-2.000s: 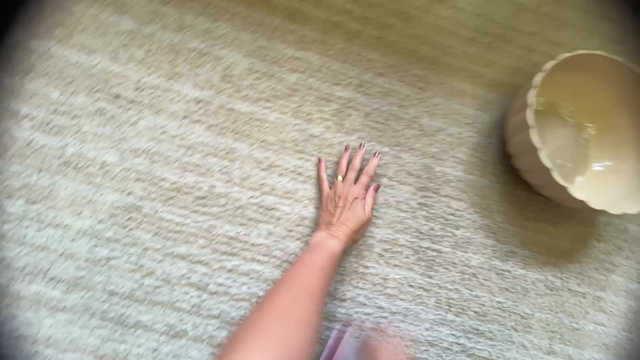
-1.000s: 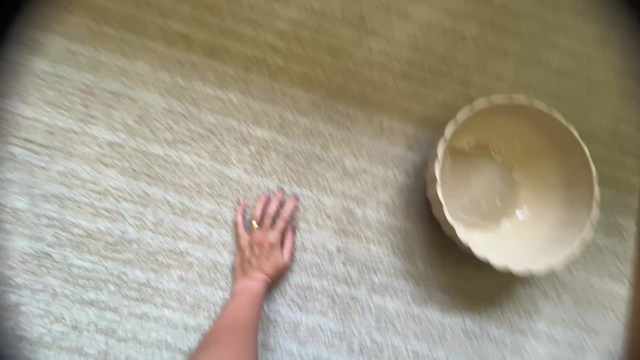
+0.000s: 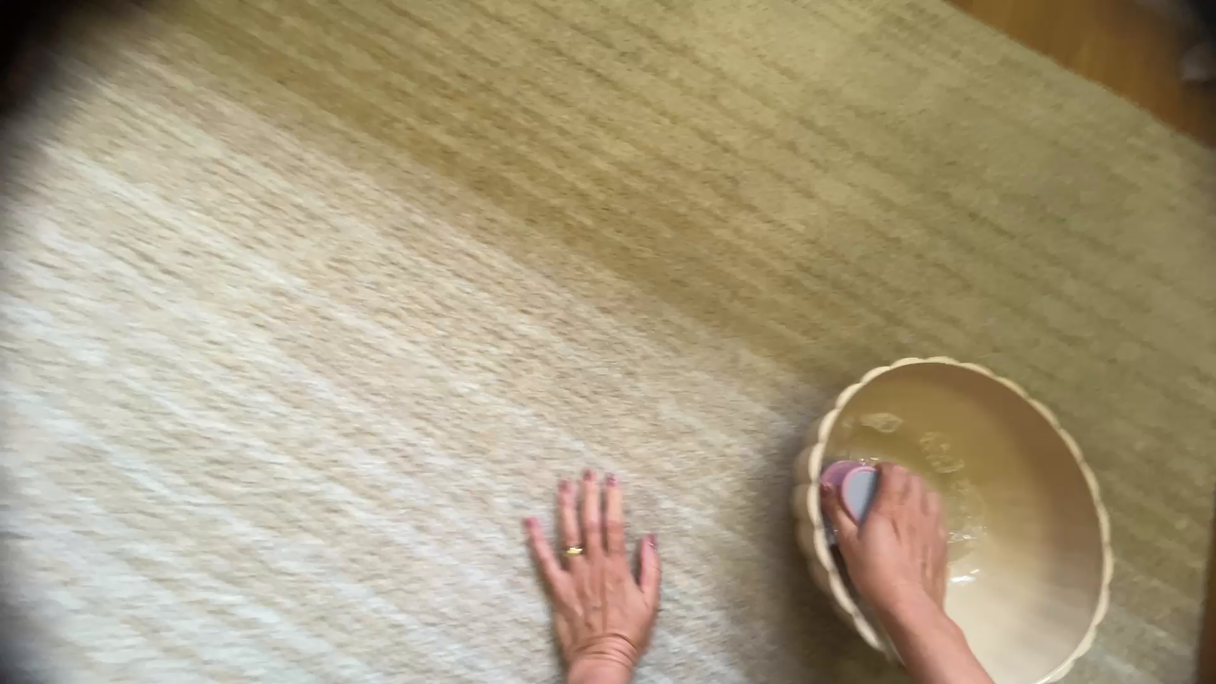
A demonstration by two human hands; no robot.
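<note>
My left hand (image 3: 603, 584), a ring on one finger, lies flat with its fingers spread on the pale woven rug (image 3: 361, 399). To its right stands a cream tub with a scalloped rim (image 3: 1073, 446), holding some clear liquid with bubbles. My right hand (image 3: 898, 541) reaches inside the tub near its left wall and grips a small pink and grey object (image 3: 860, 492), perhaps a brush or sponge; its exact kind is unclear. The object's lower part is hidden by my fingers.
The rug turns from whitish at the left to olive-beige at the right. Beyond its edge at the upper right shows a wooden floor (image 3: 1092, 47). A blurred light thing (image 3: 1199, 65) is at the far right edge.
My right hand has come into view, inside the tub with the pink and grey object. My left hand stays spread on the rug. The view has shifted.
</note>
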